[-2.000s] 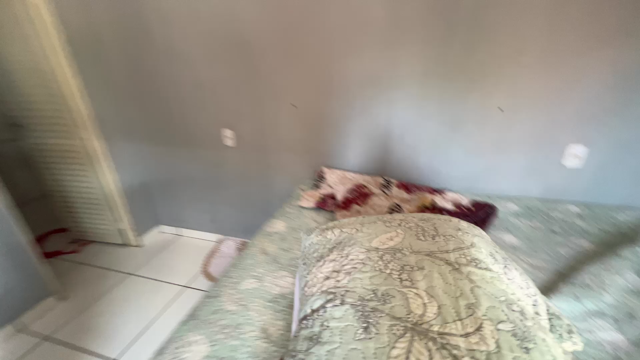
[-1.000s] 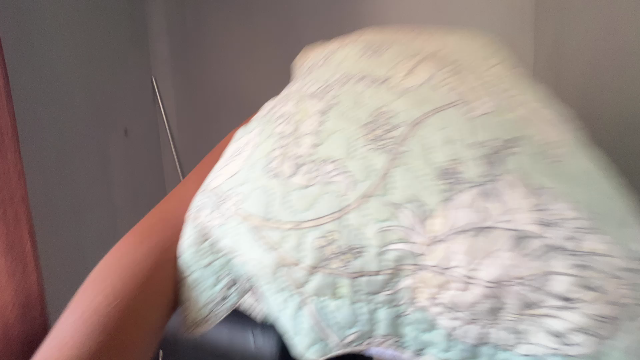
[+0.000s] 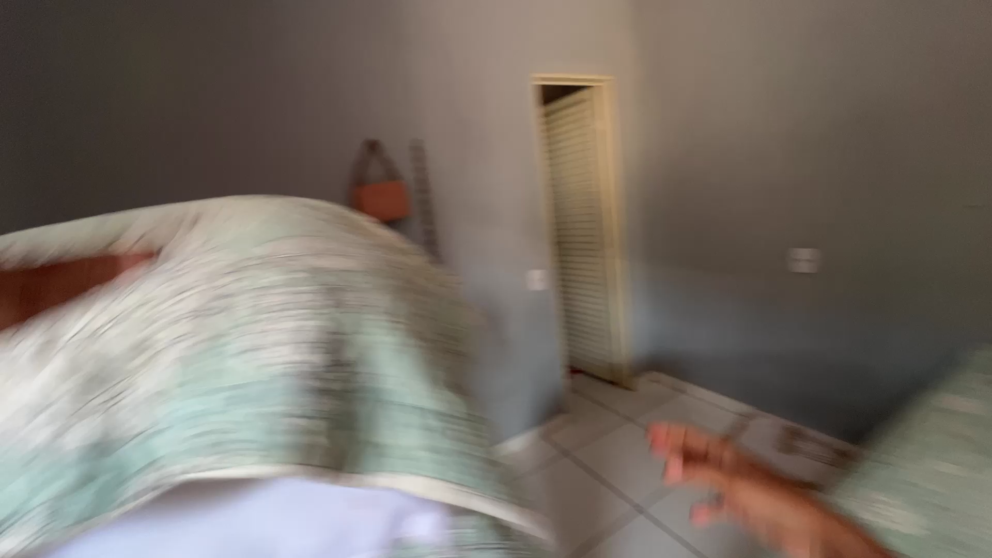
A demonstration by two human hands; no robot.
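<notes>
A quilted, floral green and cream fabric cover (image 3: pixel 294 349), blurred by motion, fills the left half of the head view, with white fabric (image 3: pixel 263 519) showing under its pale edge. My left hand (image 3: pixel 136 263) reaches in from the left edge against the upper part of the cover; its fingers are blurred and partly hidden, so its grip is unclear. Low on the right, over the tiled floor, my right hand (image 3: pixel 721 480) is in the air with its fingers apart and holds nothing. It is between the cover and the green patterned bed (image 3: pixel 930 457).
A louvered door (image 3: pixel 581 232) stands in a cream frame beyond the white tiled floor (image 3: pixel 620 488). A reddish-brown bag (image 3: pixel 381 200) hangs on the grey wall. A patterned mat (image 3: pixel 810 443) lies on the floor near the bed.
The view has swung widely. The cover, which filled the middle and right a second ago, is now at the left. My right hand has come into sight, apart from it.
</notes>
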